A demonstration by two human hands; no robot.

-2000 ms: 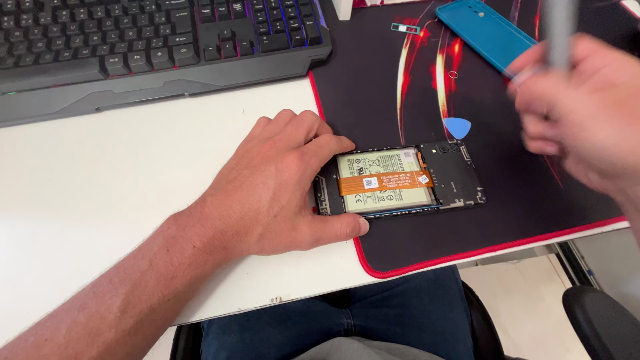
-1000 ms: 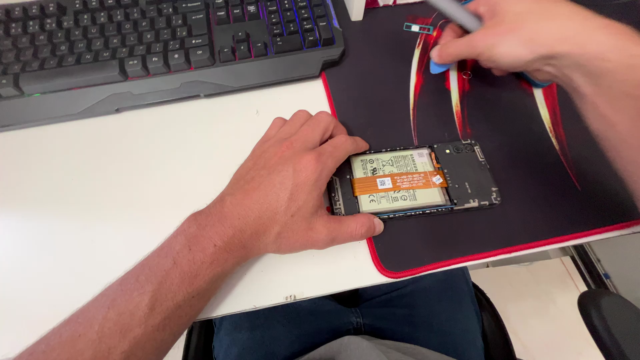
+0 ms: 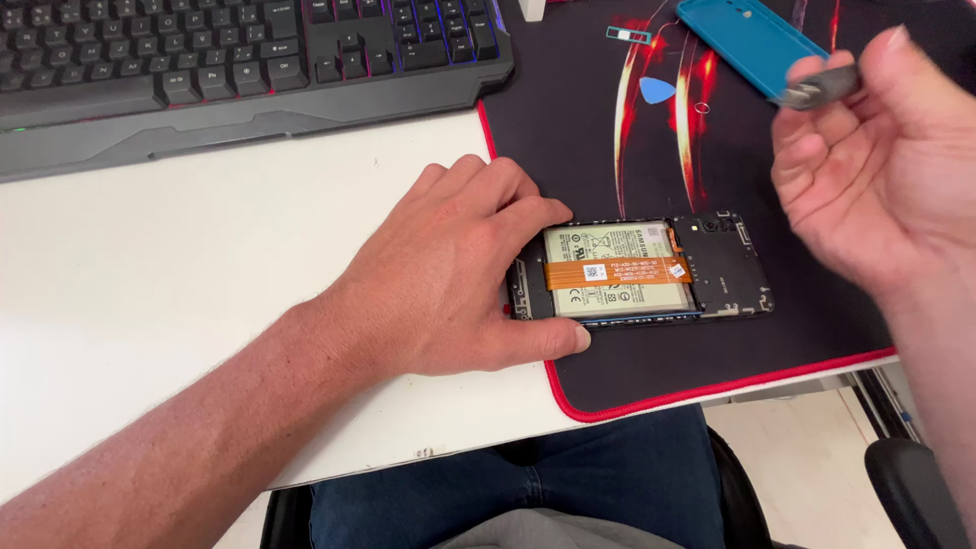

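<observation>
An opened smartphone [image 3: 724, 267] lies back side up near the mat's front left corner, showing its pale battery [image 3: 640, 302] with an orange flex cable [image 3: 568, 274] across it. My left hand [image 3: 465, 267] grips the phone's left end, fingers at the far edge and thumb at the near edge. Raised to the right of the phone, my right hand [image 3: 862, 152] holds a dark grey handheld tool [image 3: 823, 88], blurred; its kind cannot be told. Behind the phone lies a blue plastic opening pick [image 3: 656, 90]. A blue phone back cover [image 3: 751, 42] lies partly behind my right fingers.
A black keyboard [image 3: 229, 114] stands at the back left on the white desk [image 3: 191, 252]. The dark mat [image 3: 823, 320] has a red stitched edge. A small teal-edged piece [image 3: 628, 35] and a little ring [image 3: 702, 108] lie on it. A chair armrest [image 3: 907, 488] is at the lower right.
The pick lay close behind the phone two seconds ago; my right hand was at it further back one second ago. It now lies further back, and that hand has moved right. My left hand stays on the phone.
</observation>
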